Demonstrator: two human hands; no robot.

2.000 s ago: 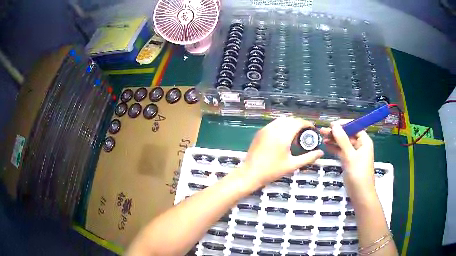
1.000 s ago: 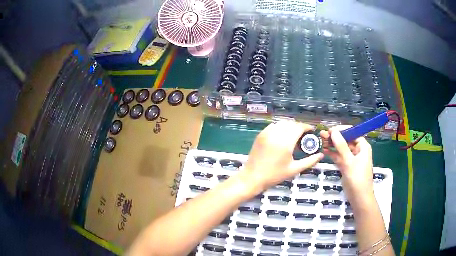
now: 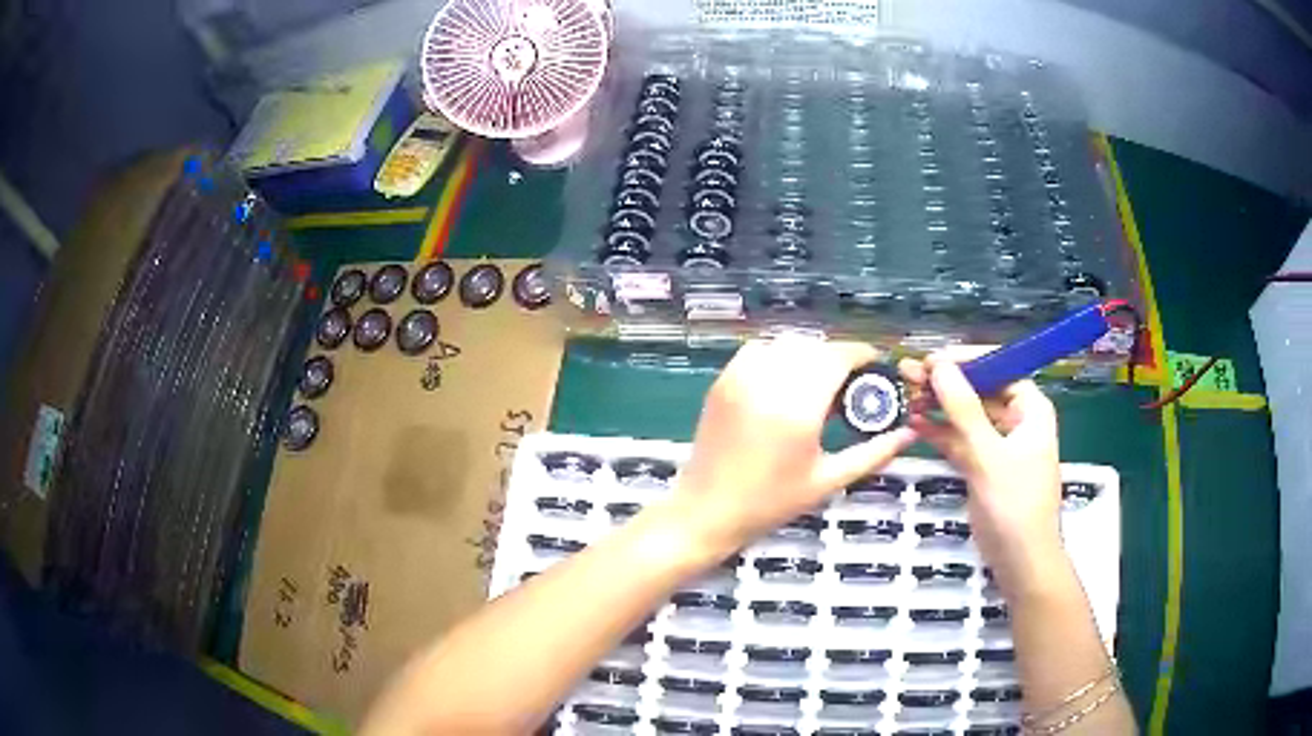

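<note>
My left hand [image 3: 770, 439] holds a round black component with a silver ringed centre [image 3: 873, 401] between thumb and fingers, its ringed face towards me. My right hand [image 3: 993, 446] grips a thick blue wired tool [image 3: 1043, 350] near the component's right edge. The tool slants up to the right, with red and dark lead at its upper end. Its tip is hidden by my right fingers, so contact cannot be told. Below both hands lies a white slotted tray [image 3: 521, 496] with rows of dark components standing on edge.
A brown cardboard sheet [image 3: 417, 575] with loose components lies left. Clear trays [image 3: 892, 173] stand behind, partly filled. Stacked clear trays [image 3: 173, 417] are at far left. A pink fan [image 3: 515, 61], a blue-and-yellow item [image 3: 320, 130] and a yellow-white device [image 3: 417, 155] are at the back.
The whole view has shifted slightly, with most things a little further left. My hands still hold the component and the blue tool in nearly the same pose.
</note>
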